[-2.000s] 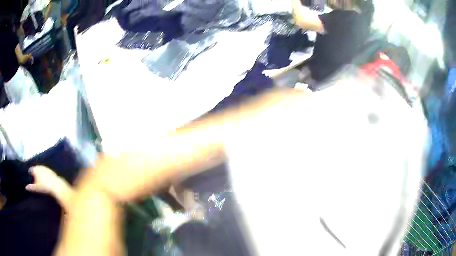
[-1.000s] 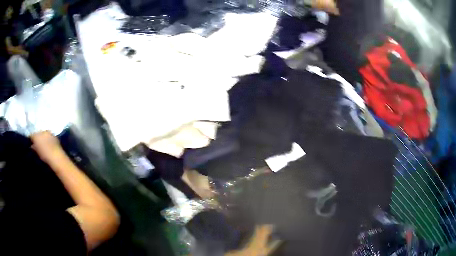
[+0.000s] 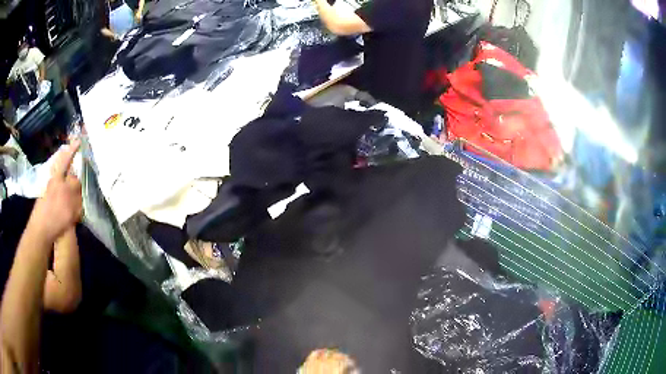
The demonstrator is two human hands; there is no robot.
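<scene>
A large dark garment [image 3: 328, 197] with a small white label [image 3: 288, 201] lies spread over the pile in front of me. A small part of a hand [image 3: 328, 363] shows at the bottom edge, against the dark cloth; it is cut off, and I cannot tell which of my hands it is or its grip. A bare forearm with a raised hand rises at the far left; whether it is mine is unclear. Crinkled clear film over dark cloth [image 3: 475, 321] lies at the lower right.
White garments [image 3: 175, 139] lie beyond at the left, with dark garments [image 3: 212, 36] behind. A person in black [image 3: 398, 44] stands at the back; another person's black clothing [image 3: 109, 307] is close at left. A red heap [image 3: 500, 120] and a wire cage [image 3: 555, 241] are at right.
The pale blurred cloth that filled the right front two seconds ago is gone, leaving the dark garment in view. The view has turned right, and the bottom hand now shows less.
</scene>
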